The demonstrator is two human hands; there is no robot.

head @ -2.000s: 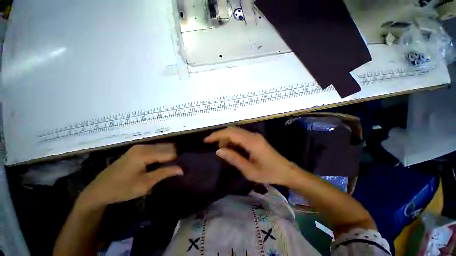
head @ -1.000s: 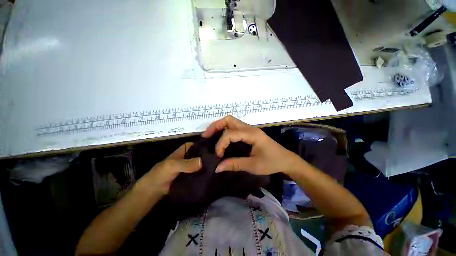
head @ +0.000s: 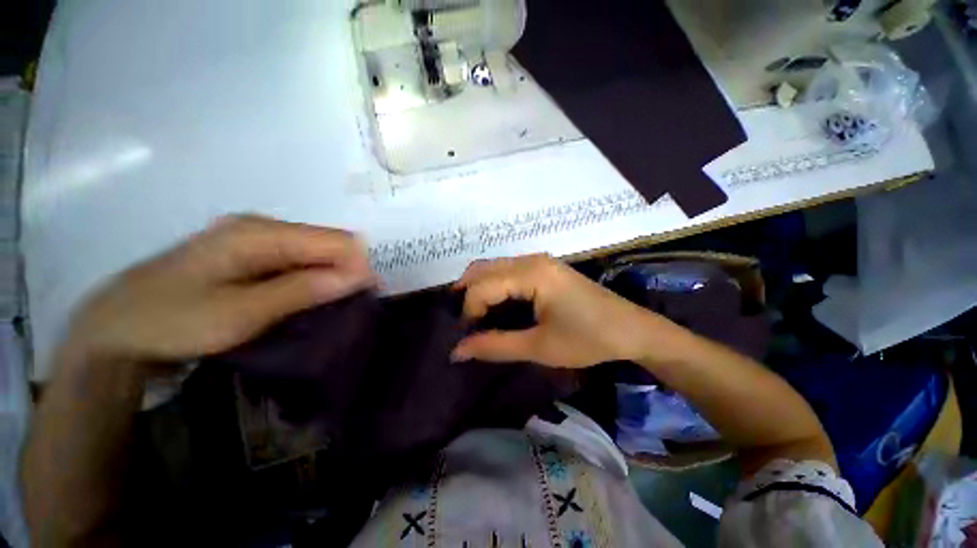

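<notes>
A dark garment panel [head: 396, 369] hangs over my lap, below the table's front edge. My left hand [head: 230, 284] is blurred, raised over the front of the table, with its fingertips closed on the panel's upper left part. My right hand [head: 546, 316] is at the table edge, right of the panel's middle, with thumb and index finger bent around the cloth; the exact grip is hard to see. A dark tabbed panel [head: 643, 102] lies flat right of the needle, its square tab near the front edge.
The presser foot and needle [head: 434, 54] stand over the machine bed [head: 471, 128]. A printed ruler [head: 536, 225] runs along the white table's front. A clear plastic bag [head: 873, 96] lies at the right end. An open carton [head: 755, 280] of dark cloth stands below right.
My left hand has moved left and up over the table edge, drawing the cloth with it. My right hand has stayed near the edge. The view has shifted slightly.
</notes>
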